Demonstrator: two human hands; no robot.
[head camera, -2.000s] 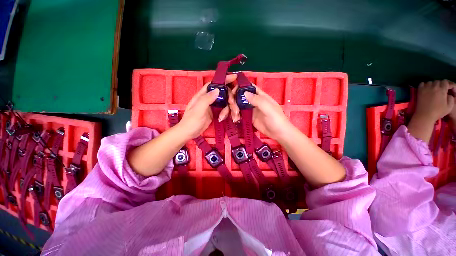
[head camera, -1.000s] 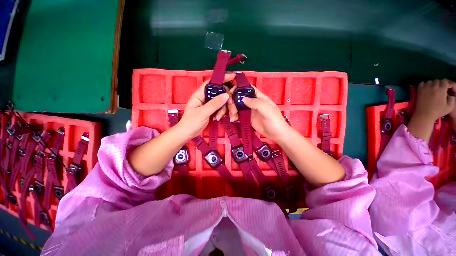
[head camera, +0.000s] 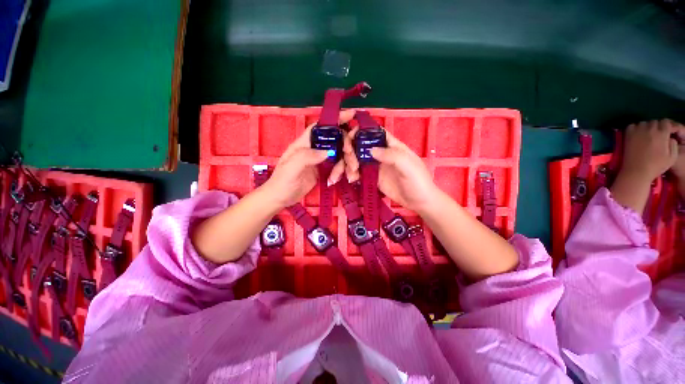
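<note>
My left hand (head camera: 297, 172) holds a smartwatch (head camera: 326, 138) with a maroon strap; its screen is lit with text and a blue spot, my thumb at its lower edge. My right hand (head camera: 399, 171) holds a second smartwatch (head camera: 369, 141) beside it, screen lit with small white items, my thumb low on it. Both are held above the red compartment tray (head camera: 360, 111). Several more watches lie in the tray, among them a face-down watch (head camera: 321, 238) with its round sensor showing. My other fingers are partly hidden behind the held watches.
A raised green board (head camera: 101, 82) is at the upper left. A red tray (head camera: 139, 191) crowded with maroon-strapped watches is at the left, another (head camera: 557, 187) at the right. A neighbour's hands (head camera: 650, 154) and pink sleeve are at the right. A small clear square (head camera: 336, 63) lies on the dark green mat.
The left watch's screen now shows text and a blue spot, and the right one's shows more lit items. My left thumb has moved down off the screen's middle. The clear square shows farther right.
</note>
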